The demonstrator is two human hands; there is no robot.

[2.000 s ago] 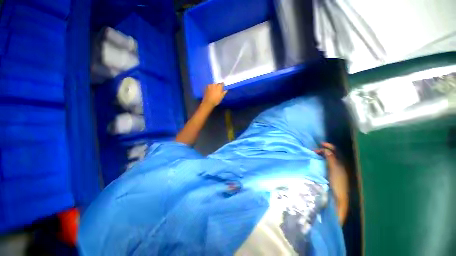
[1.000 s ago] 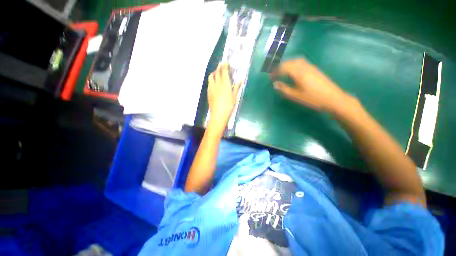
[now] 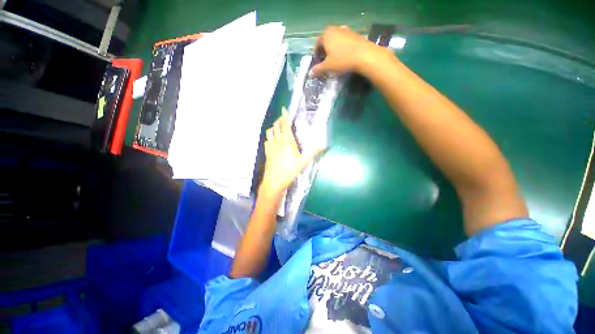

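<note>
A long, crinkled clear plastic bag (image 3: 312,124) lies on the green mat in front of me, with dark and white contents. My left hand (image 3: 285,156) holds its lower part, fingers on one side and thumb on the other. My right hand (image 3: 339,52) is at the bag's far end, with fingers and thumb curled over it; what the fingertips pinch is hidden. Small dark parts on a carrier sheet (image 3: 381,34) lie just right of the bag, partly covered by my right hand and forearm.
Stacked white sheets (image 3: 218,104) lie left of the bag, over a red-orange tray with a laptop assembly (image 3: 153,98). Another red-orange tray (image 3: 126,107) stands farther left. A blue bin (image 3: 190,228) is below the bench edge. A pale-edged strip sheet (image 3: 589,215) is cut off at right.
My right hand has moved left from the open mat to the bag's far end. My left hand remains on the bag. The view has shifted, so the right strip sheet is now mostly out of frame.
</note>
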